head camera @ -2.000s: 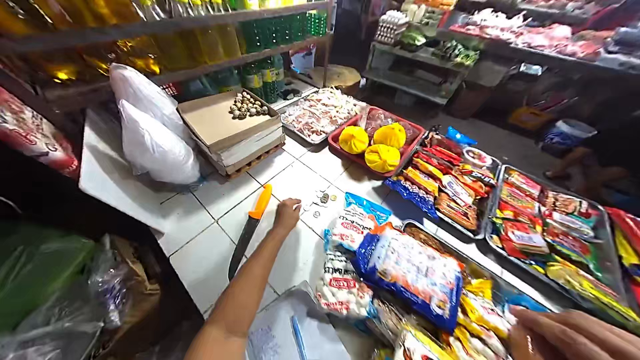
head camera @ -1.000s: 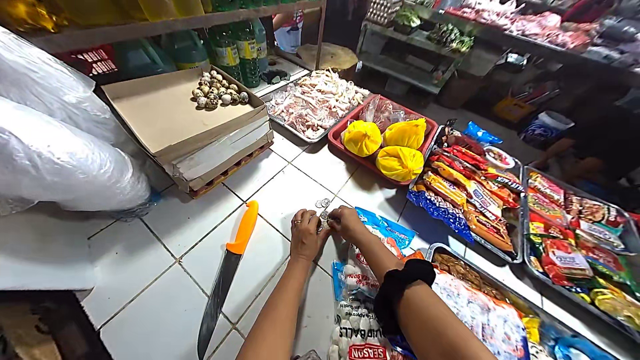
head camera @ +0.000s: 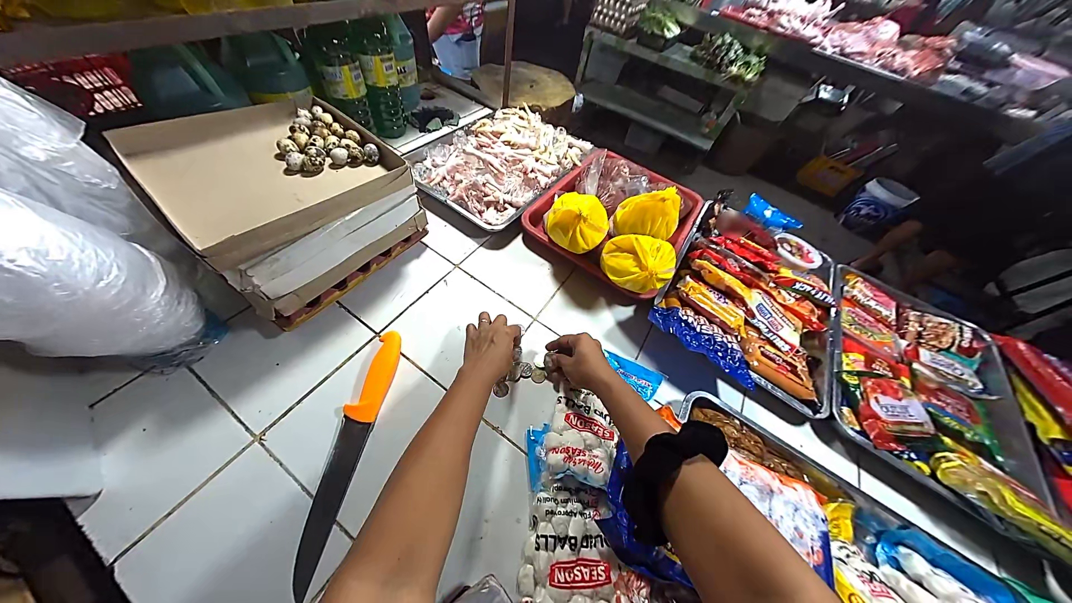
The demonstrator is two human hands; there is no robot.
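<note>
Several coins (head camera: 525, 369) lie on the white tiled counter (head camera: 419, 469) between my two hands. My left hand (head camera: 490, 343) rests over the coins at their left, fingers bent down; whether it grips one cannot be seen. My right hand (head camera: 578, 358) is at their right, with thumb and fingertips together at a coin. A black scrunchie (head camera: 674, 477) is around my right forearm. To the left of my left arm lies a knife (head camera: 347, 461) with an orange handle and a dark blade. Bags of squid balls (head camera: 574, 502) lie below my right hand.
A cardboard box (head camera: 226, 193) holds quail eggs (head camera: 322, 142). Behind are a tray of chicken feet (head camera: 502, 163) and a red tray (head camera: 615, 276) with yellow bundles (head camera: 638, 261). Trays of packaged meats (head camera: 754, 310) stand right; plastic bag rolls (head camera: 84, 268) stand left.
Two seconds ago my right hand was over the packs at the lower right; a second ago it was beside my left hand at the coins. Now the hands are slightly apart, with coins showing between them.
</note>
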